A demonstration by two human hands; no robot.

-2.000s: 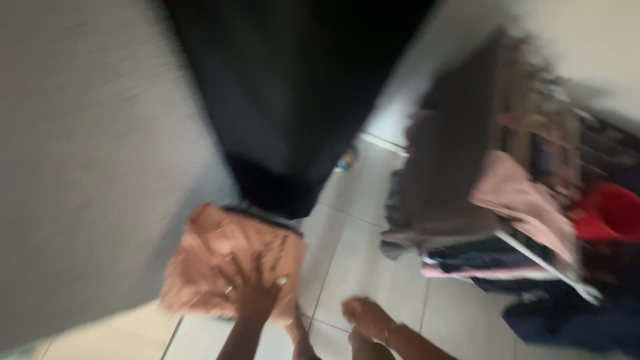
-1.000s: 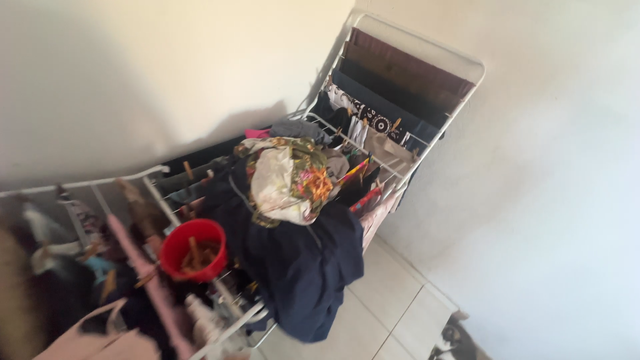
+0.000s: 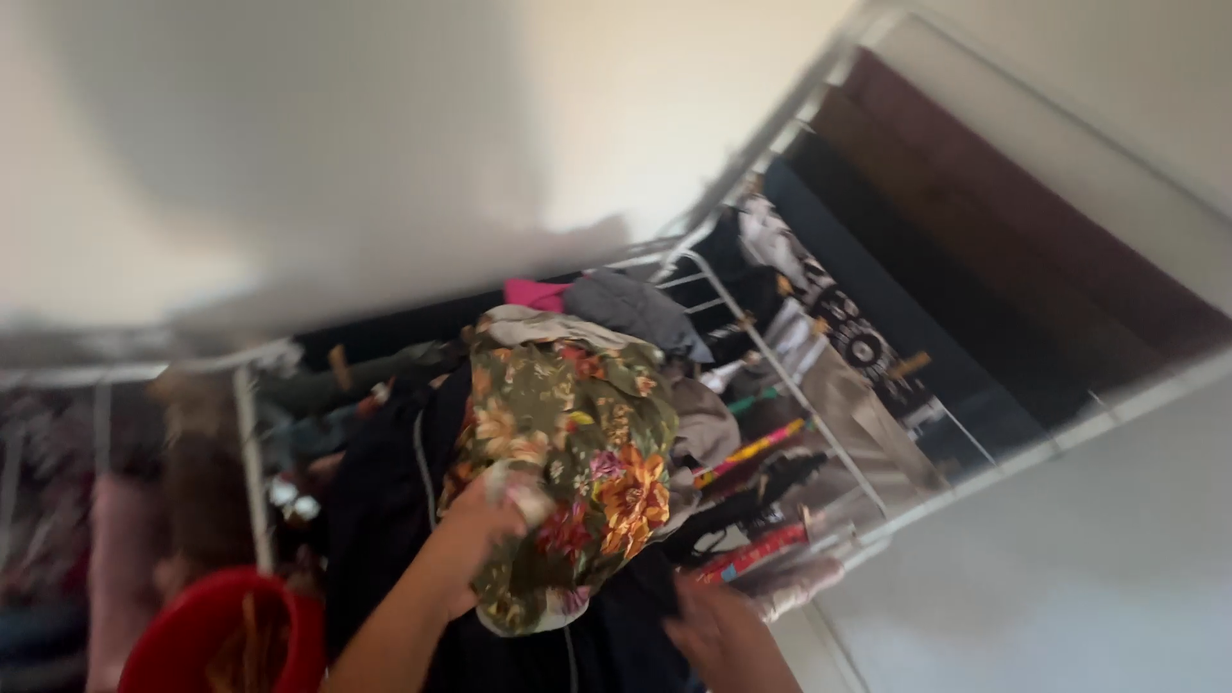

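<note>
A floral cloth garment (image 3: 597, 433), olive with orange and red flowers, lies bunched on top of the drying rack. My left hand (image 3: 486, 529) is at its left edge and appears to pinch a pale bit of the fabric; blur blurs the fingertips. Below and to the right, my right hand (image 3: 717, 626) is blurred beside a dark navy garment (image 3: 616, 626); whether it grips the cloth cannot be told. The navy garment spreads under the floral one across the rack.
A red bucket (image 3: 313, 635) with wooden clothespins stands at lower left. The white metal rack (image 3: 252, 462) holds many hung clothes. Its raised wing (image 3: 1088, 409) at right carries dark cloths. A gray bunched cloth (image 3: 630, 308) lies behind the floral one. A wall (image 3: 337, 144) runs behind.
Both hands have come into view over the rack, where none showed a second ago. The floral garment is now more spread out. The orange cloth under a hand two seconds ago is out of view.
</note>
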